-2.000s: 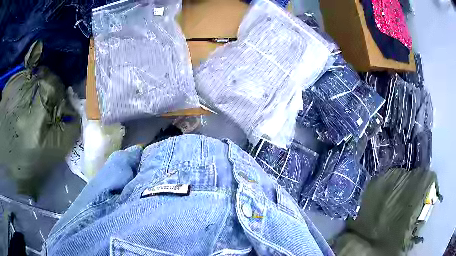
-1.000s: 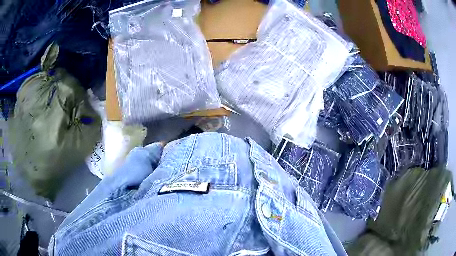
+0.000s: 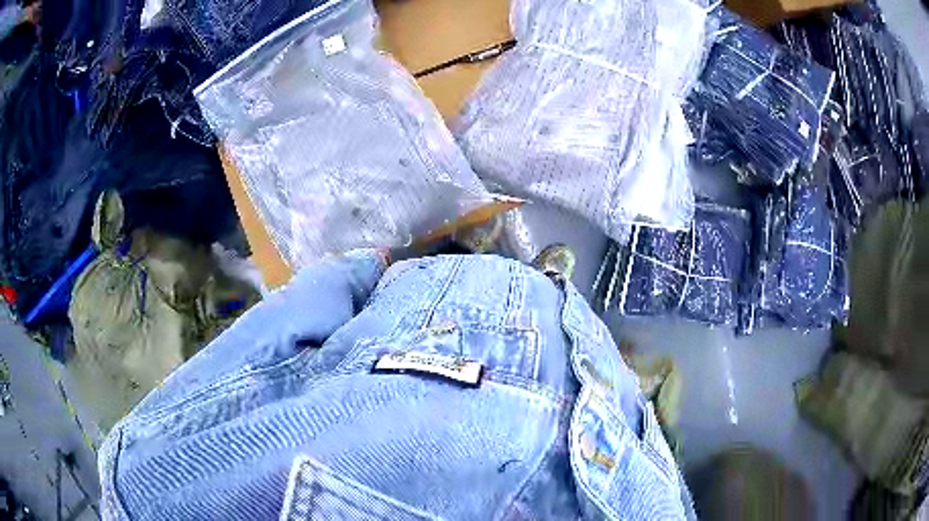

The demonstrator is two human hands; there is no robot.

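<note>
A flat pack of pale striped garments in clear plastic [image 3: 346, 142] lies on a brown carton [image 3: 428, 31], with a small white label near its top. A second pale pack [image 3: 581, 112] lies to its right, with a white tie across it. A thin dark item, perhaps a pen [image 3: 467, 59], lies on the carton between them. Only a sliver of my left hand [image 3: 383, 256] shows at the sleeve end, by the carton's near edge; its fingers are hidden. My right hand is not in view.
Tied bundles of dark bagged garments [image 3: 764, 97] lie on the grey floor [image 3: 703, 377] at the right. A knotted olive sack [image 3: 122, 315] stands at the left, below a dark garment heap [image 3: 102, 153]. Another olive sack [image 3: 886, 295] is at the right edge.
The view has shifted and turned, so the packs sit tilted, the right-hand bundles appear higher, and the pink cloth is out of view. No pack has clearly been moved.
</note>
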